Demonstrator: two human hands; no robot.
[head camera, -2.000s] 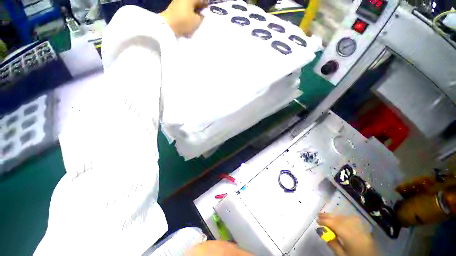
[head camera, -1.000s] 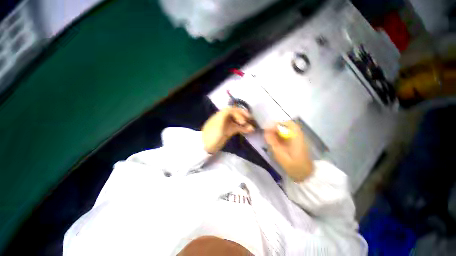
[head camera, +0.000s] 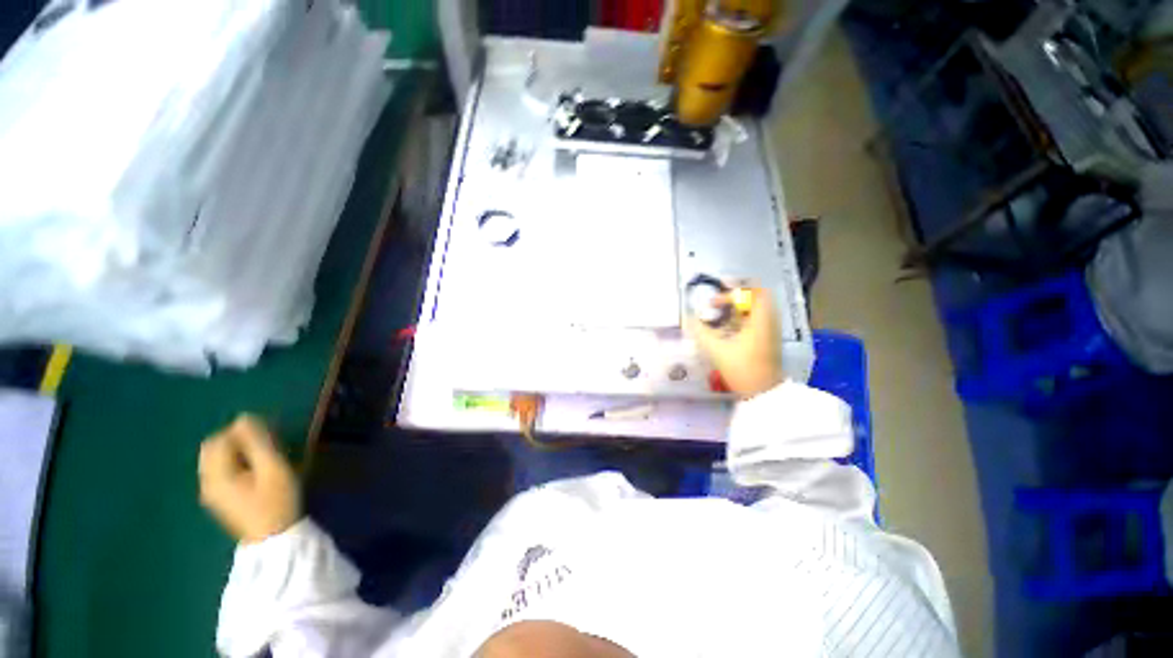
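Observation:
My right hand (head camera: 746, 345) is over the front right of the press table (head camera: 450, 309). It holds a black ring part (head camera: 706, 298) with a pale inside, along with a yellow-handled tool (head camera: 742, 302). My left hand (head camera: 248, 478) is over the green bench at lower left, fingers curled; no object shows in it. A loose ring (head camera: 498, 229) lies on the left of the press table. The black press fixture (head camera: 630, 122) lies at the back, its right end by the gold press head (head camera: 715, 71).
White foam trays (head camera: 167, 167) are stacked on the green bench (head camera: 142, 437) at left. Small dark parts (head camera: 509, 156) lie near the loose ring. Silver knobs (head camera: 630, 369) and a red button (head camera: 718, 382) are on the front edge. Blue stools (head camera: 1042, 347) stand at right.
The view has turned, with the press table now upright in the middle. My hands have moved apart: the left to the green bench, the right over the table with the ring.

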